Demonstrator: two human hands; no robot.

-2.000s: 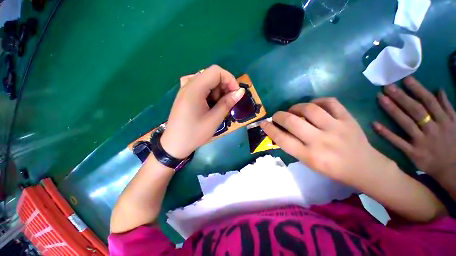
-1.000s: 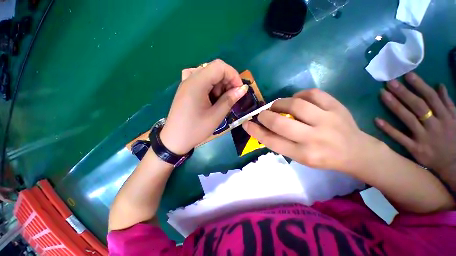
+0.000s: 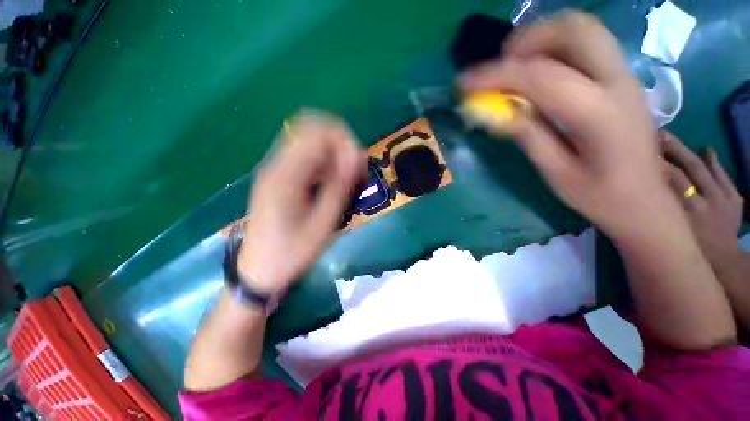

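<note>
The long orange-brown fixture (image 3: 434,131) lies at a slant in the middle of the bench. A round-looking dark unit (image 3: 418,170) sits at its right end, and a glossy black watch unit (image 3: 372,193) sits beside it. My left hand (image 3: 304,205) is blurred over the fixture's left part and hides it; its fingertips are bunched, and what they hold cannot be told. My right hand (image 3: 576,107) is raised to the right of the fixture, blurred, with the yellow part of a card (image 3: 493,107) pinched in its fingers.
White sheets with a scalloped edge (image 3: 428,298) lie in front of me. A dark object (image 3: 479,41) is beyond my right hand. White scraps (image 3: 668,33), another person's hand (image 3: 703,193) and a dark slab (image 3: 738,123) are at right. A red-orange crate (image 3: 70,362) is at lower left.
My right hand has lifted away from the fixture, up and right, with the card. My left hand has moved left and down along the fixture, uncovering units at the right end.
</note>
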